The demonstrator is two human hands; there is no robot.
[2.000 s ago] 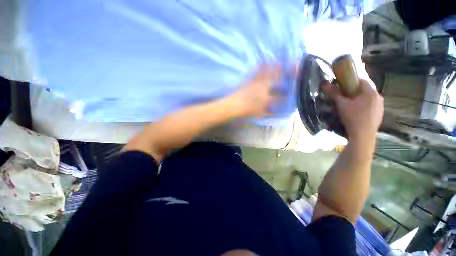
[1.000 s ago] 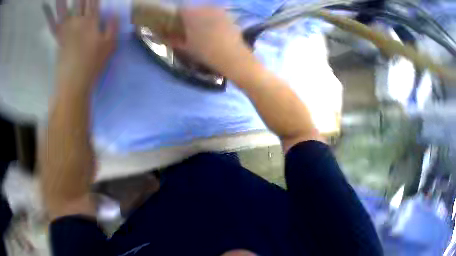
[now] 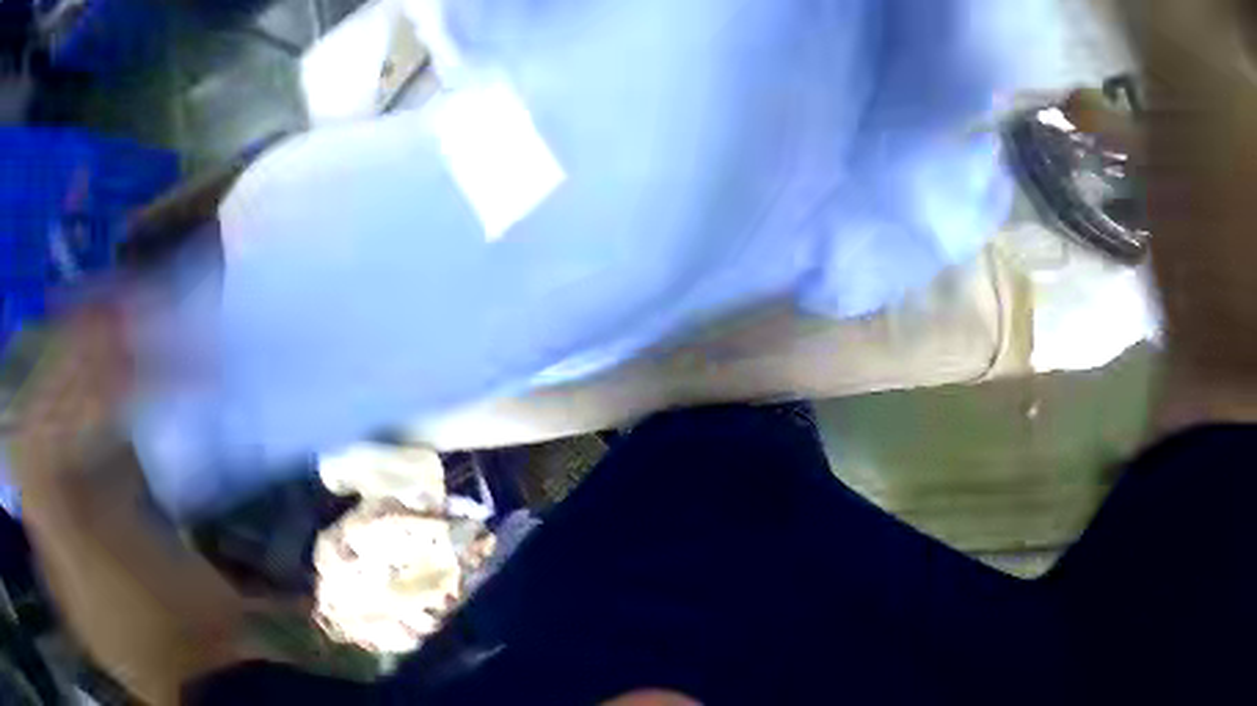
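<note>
The light blue garment (image 3: 607,207) stretches across the padded board (image 3: 882,345), blurred, with its left end past the board's rounded end. A white rectangular patch or piece (image 3: 499,159) shows on it. My left hand (image 3: 83,379), at the far left and blurred, grips the garment's left end. The steam iron (image 3: 1082,179) is at the right on the white cloth, beside my right forearm; its handle does not show clearly. My right forearm runs up the right edge, and the right hand is out of the picture.
A blue crate or container (image 3: 83,207) is at the far left. A cream cloth with reddish marks (image 3: 393,572) lies below the board at lower left. The green floor (image 3: 965,462) shows in front of the board at right. A white object (image 3: 352,62) is beyond the board's left end.
My right hand has left the iron's earlier place over the garment and moved up out of view; the iron is now at the right. My left hand has moved left and taken hold of the garment.
</note>
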